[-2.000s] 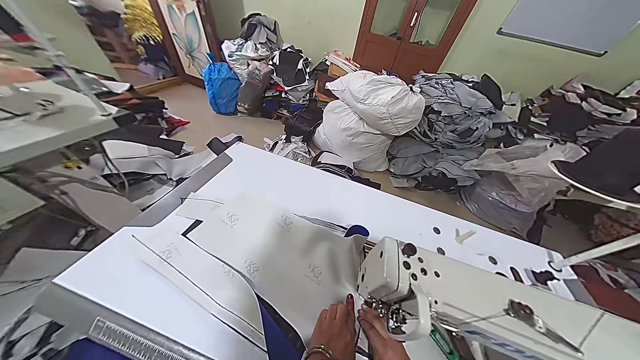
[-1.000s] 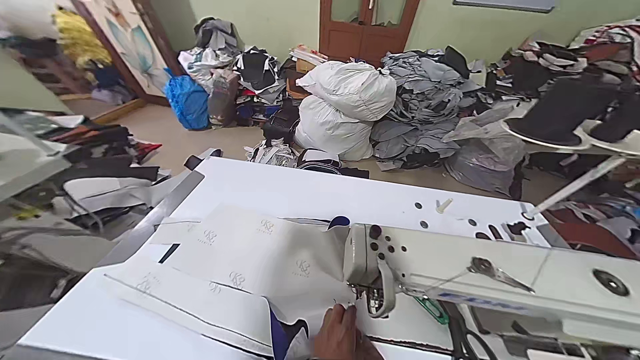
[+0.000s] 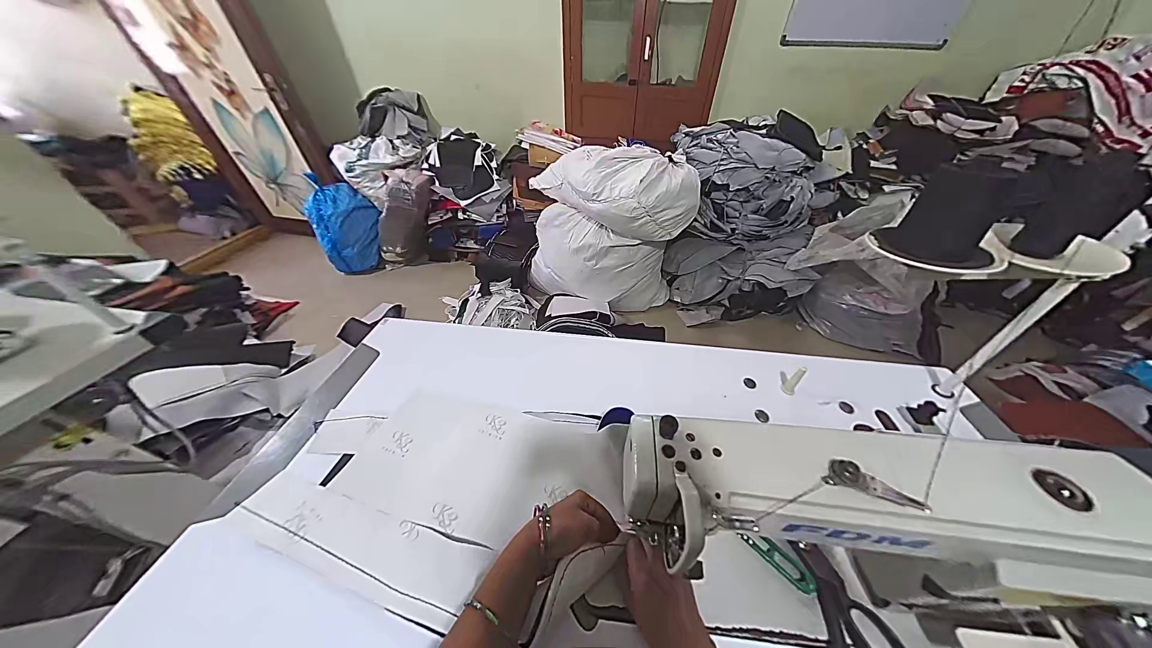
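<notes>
A white FDM sewing machine (image 3: 864, 504) reaches in from the right over a white table. My left hand (image 3: 576, 531), with bangles at the wrist, pinches the edge of a printed white sheet material (image 3: 504, 468) just left of the needle area. My right hand (image 3: 657, 585) lies close to the presser foot, against a folded, dark-edged part of the piece; its fingertips are partly hidden by the machine head. Another white strip with a dark line (image 3: 360, 558) stretches to the left. A bit of blue material (image 3: 616, 417) shows behind the machine head.
Black-handled scissors (image 3: 841, 603) and a green thread snipper (image 3: 781, 562) lie under the machine arm. Black thread cones (image 3: 945, 216) stand on a holder at the right. Small dark discs (image 3: 761, 416) dot the white tabletop (image 3: 576, 369). White sacks (image 3: 603, 252) and fabric heaps (image 3: 756, 189) stand beyond.
The left hand now bunches the material's near edge beside the needle, where one second ago it lay flatter. The near part of the piece is now folded up between my hands. The view has shifted.
</notes>
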